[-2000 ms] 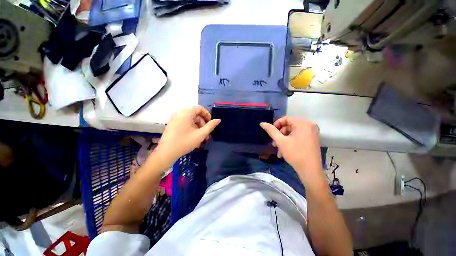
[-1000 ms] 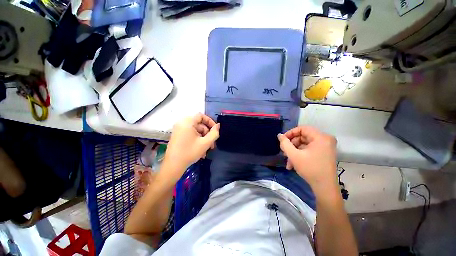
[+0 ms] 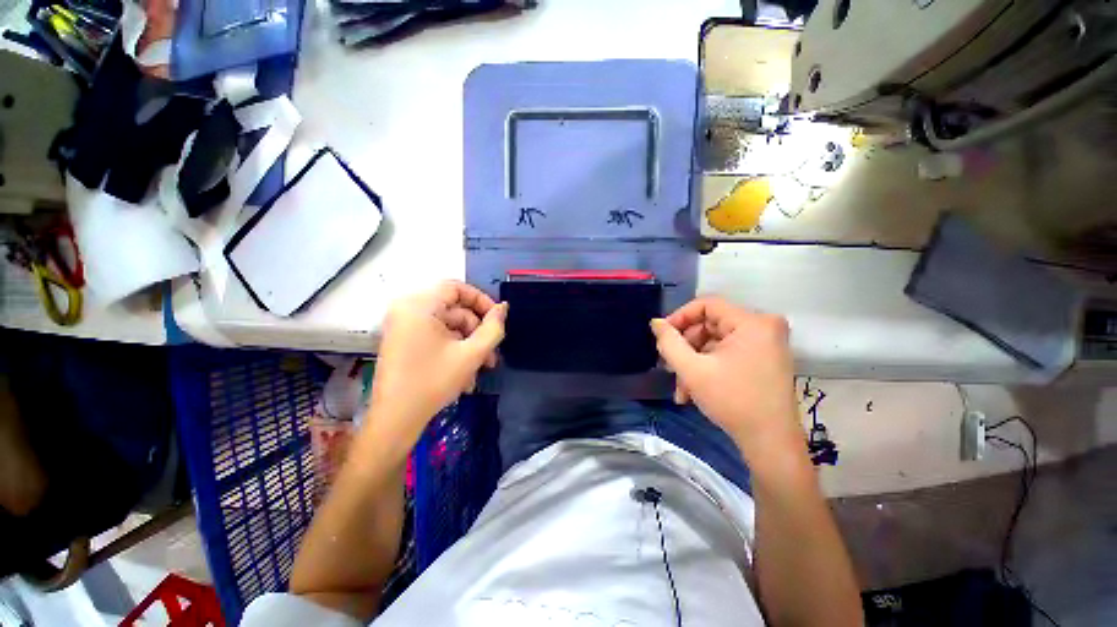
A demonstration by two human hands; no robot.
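Observation:
The blue-grey sewing template (image 3: pixel 582 153) lies unfolded on the table, its U-shaped slot and black marks on the far half. A dark flap piece (image 3: pixel 579 328) lies on the near half, its far edge along the red strip (image 3: pixel 576 274). My left hand (image 3: pixel 443 337) pinches the flap's left edge between thumb and fingertips. My right hand (image 3: pixel 723 355) has its thumb and fingertips at the flap's right edge. The undersides of the fingers are partly hidden.
The sewing machine head (image 3: pixel 931 55) stands at right beside the machine bed (image 3: pixel 784 196). Grey fabric pieces (image 3: pixel 995 292) lie right. A white-faced flap (image 3: pixel 305 233), scraps (image 3: pixel 135 233), scissors (image 3: pixel 58 276) and spare template (image 3: pixel 233 37) lie left. A blue basket (image 3: pixel 251 465) stands below.
The view has shifted slightly. The flap stays along the red strip. My hands have stayed at its two side edges, with the fingertips slightly nearer the outer edges than two seconds ago.

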